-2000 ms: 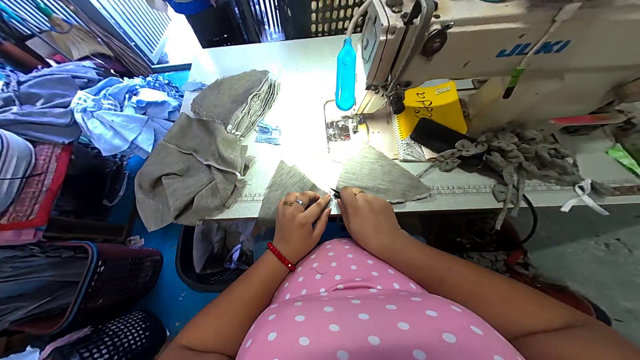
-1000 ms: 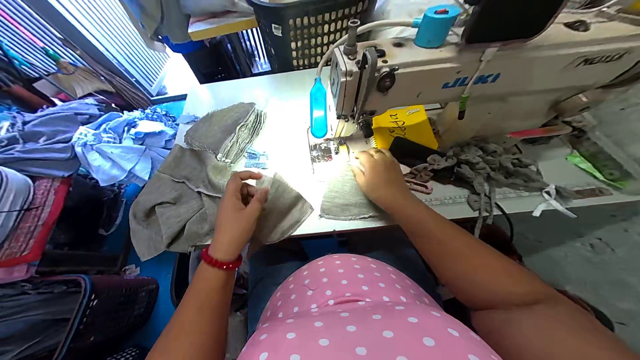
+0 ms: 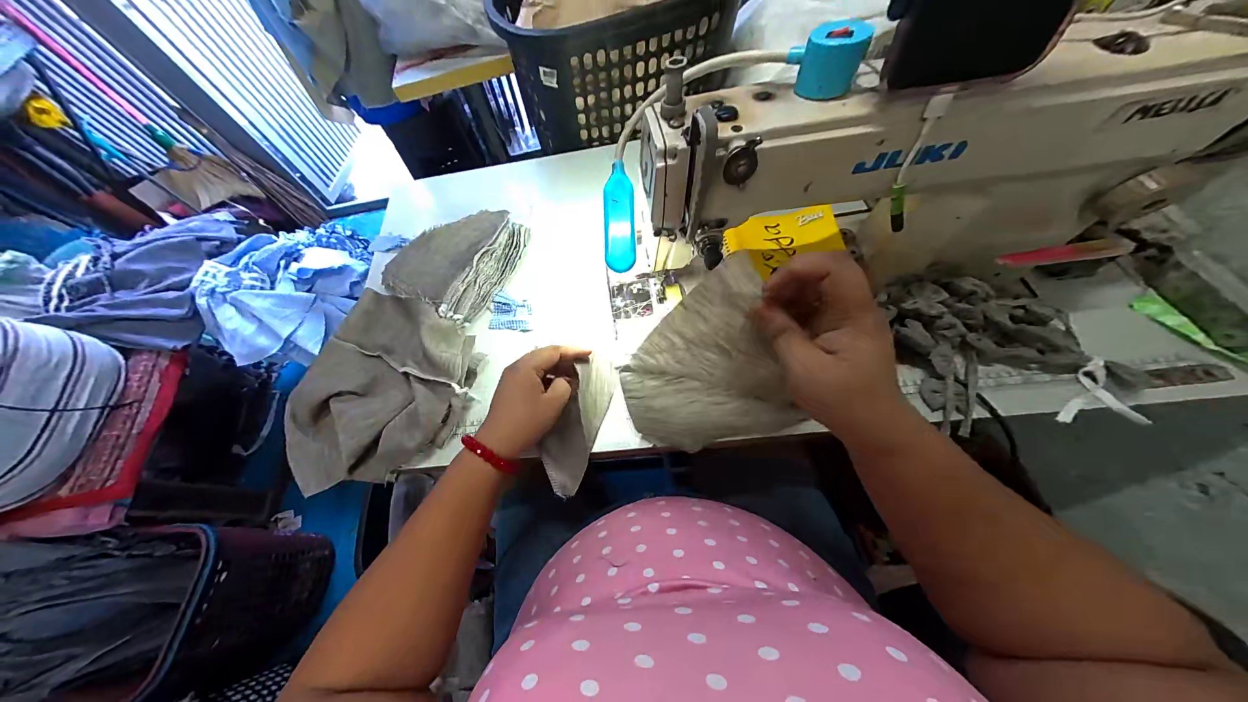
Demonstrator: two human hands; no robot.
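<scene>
My left hand [image 3: 531,400] pinches a small grey fabric piece [image 3: 577,424] that hangs over the table's front edge. A larger grey fabric panel [image 3: 707,361], lifted at its upper right corner, is held between the thumb and fingers of my right hand [image 3: 824,336]. Behind both stands a Juki sewing machine [image 3: 819,156], its needle area and presser foot [image 3: 671,283] just beyond the larger panel. Left of my left hand lie a stack of cut grey pieces [image 3: 453,258] and a crumpled, seamed grey cloth [image 3: 380,380].
A blue lamp [image 3: 619,216] hangs beside the machine head. Near the machine arm are a yellow pad [image 3: 790,234] bearing writing and bunched grey fabric strips [image 3: 975,322]. Blue garments [image 3: 283,288] are piled at left. A black plastic basket [image 3: 624,78] stands behind the table.
My hands were together at the table's front edge two seconds ago and are now apart, each with a grey piece. My right hand has lifted its panel from the table since one second ago.
</scene>
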